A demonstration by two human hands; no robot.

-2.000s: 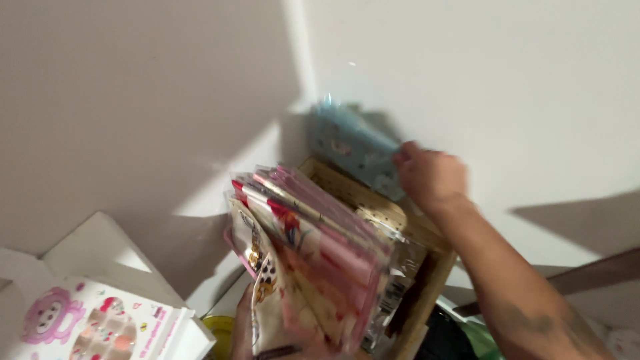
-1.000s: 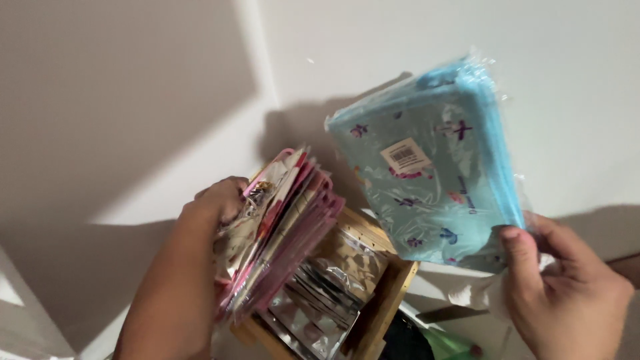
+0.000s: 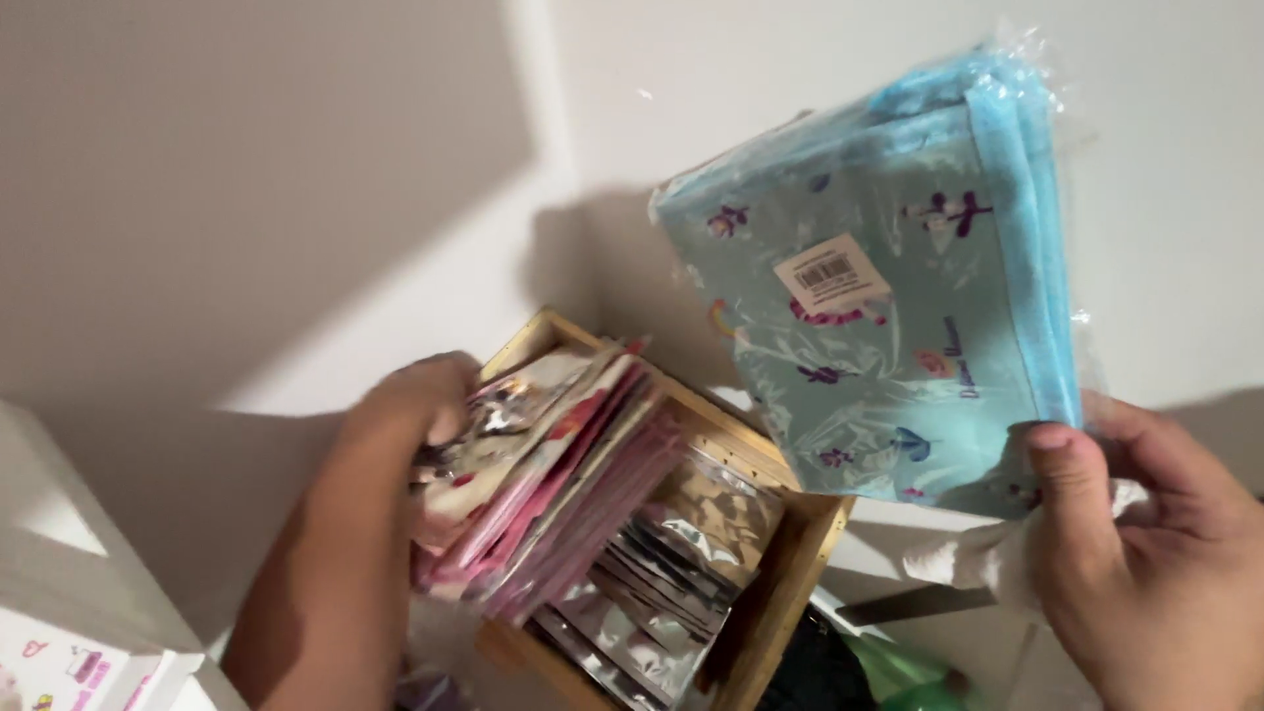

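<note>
At the right, my right hand (image 3: pixel 1136 533) pinches the lower corner of light-blue printed fabric items (image 3: pixel 889 296) in clear plastic, with a barcode sticker on the face. They are held up above and right of a wooden box (image 3: pixel 790 573). My left hand (image 3: pixel 434 395) grips the far left end of a stack of pink and cream plastic-wrapped packets (image 3: pixel 553 474), tilted over the box's left part; its fingers are partly hidden. Inside the box, several dark packets (image 3: pixel 662 583) stand beside a brown patterned packet (image 3: pixel 721 504).
White walls meet in a corner behind the box. A white printed carton (image 3: pixel 69 652) lies at the lower left. A green plastic item (image 3: pixel 904 676) and a black item (image 3: pixel 815 662) are at the lower right of the box.
Two seconds ago the blue items were by the wall behind the box; my right hand has brought them up and toward the right. The pink stack has shifted with my left hand, exposing more packets in the box.
</note>
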